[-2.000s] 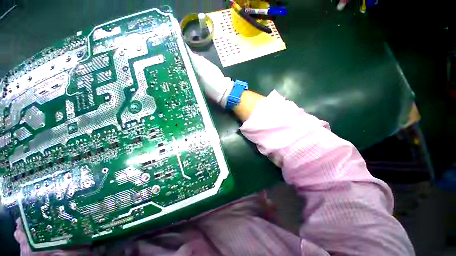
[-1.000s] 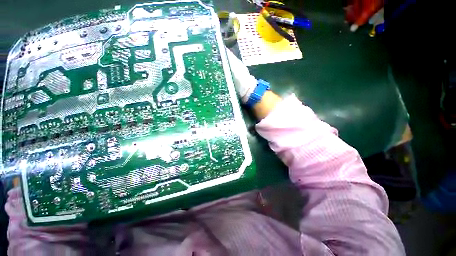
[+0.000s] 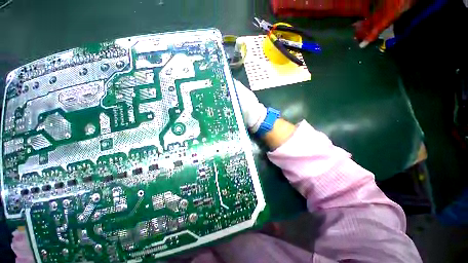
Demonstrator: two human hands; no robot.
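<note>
A large green circuit board (image 3: 131, 149) fills the left half of the view, solder side up, with silver solder areas and a white border. My right hand (image 3: 249, 107), in a white glove with a blue band (image 3: 269, 119) at the wrist, holds the board's right edge; its fingers are hidden behind the board. My left hand is hidden by the board; only a bit of pink sleeve (image 3: 21, 246) shows at the lower left. The component side faces away and cannot be seen.
On the green mat (image 3: 354, 118), a dotted label sheet (image 3: 277, 77) carries a yellow round item (image 3: 284, 49), dark-handled cutters (image 3: 262, 24) and a blue marker pen (image 3: 310, 46). A tape roll (image 3: 238, 53) lies beside it. A red block (image 3: 320, 7) and another person's orange-red sleeve (image 3: 385, 19) are at the back.
The board now sits lower in the picture and further right than at first. The bench items have shifted in view, and the red block has come into sight. My right hand keeps its hold.
</note>
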